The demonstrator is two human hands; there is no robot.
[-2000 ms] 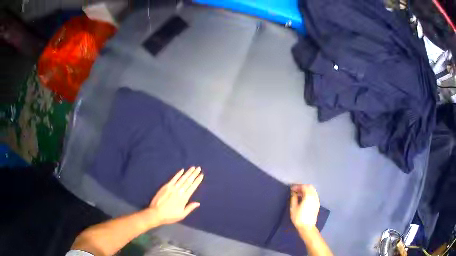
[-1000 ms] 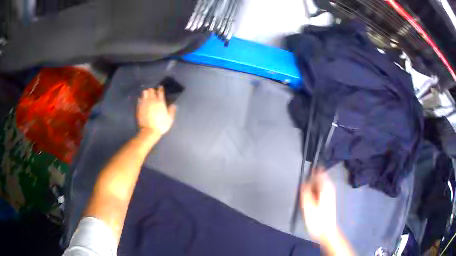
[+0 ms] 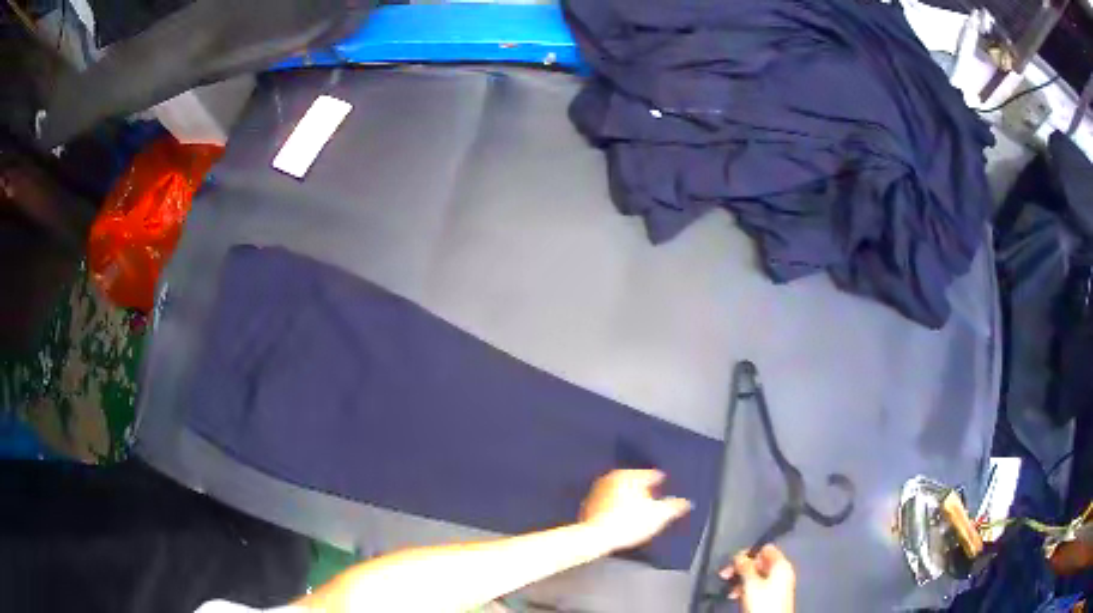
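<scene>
Navy trousers [image 3: 420, 395] lie flat on the grey table, the wide end at the left and the narrow hem end at the right. My left hand [image 3: 635, 509] is over the cloth near the hem, fingers partly bent and blurred; whether it pinches cloth cannot be told. My right hand [image 3: 764, 583] is shut on a black hanger [image 3: 785, 479] by its near part. The hanger lies just beside the hem, its hook pointing right; its lower end is cut off by the frame edge.
A crumpled navy garment heap [image 3: 791, 132] covers the far right of the grey table [image 3: 527, 263]. A phone with a white screen [image 3: 312, 137] lies at the far left. A silver iron [image 3: 929, 527] stands at the right end. An orange-red bag [image 3: 150, 222] is beyond the left edge.
My left hand has left the phone and moved to the trouser hem; the phone screen is now lit white. The hanger, a dark blur one second ago, now shows clearly in my right hand, lower down.
</scene>
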